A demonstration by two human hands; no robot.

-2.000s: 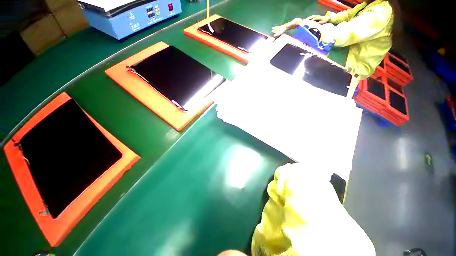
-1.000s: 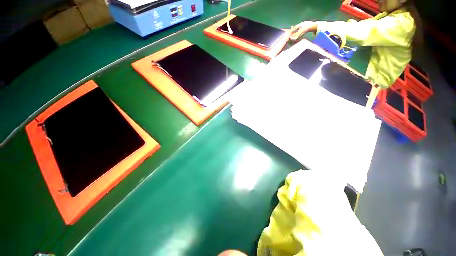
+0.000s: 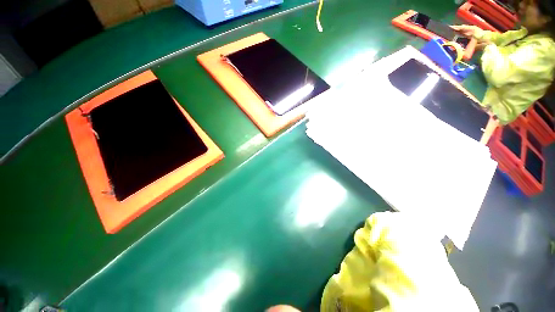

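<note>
Two glossy black display panels lie on orange trays: the near panel (image 3: pixel 146 140) on its tray (image 3: pixel 115 216) at left, and another panel (image 3: pixel 274 73) on a tray (image 3: pixel 219 79) further along. A large white sheet stack (image 3: pixel 401 146) with uneven edges lies at right. My yellow sleeve (image 3: pixel 383 268) comes in at the bottom, against the stack's near end. Neither of my hands can be made out; a small blurred skin-toned patch at the bottom edge cannot be identified.
Another worker in yellow (image 3: pixel 517 67) reaches to a panel on an orange tray (image 3: pixel 404 24) beside a blue tape dispenser (image 3: pixel 447 58). A dark panel (image 3: pixel 450 100) lies beyond the white stack. Stacked red trays (image 3: pixel 517 158) stand at far right. A blue benchtop unit (image 3: pixel 225 9) is at the back.
The view has swung left, and the trays appear further right and higher. The far tray by the worker has moved away along the line, with the worker's hand at it.
</note>
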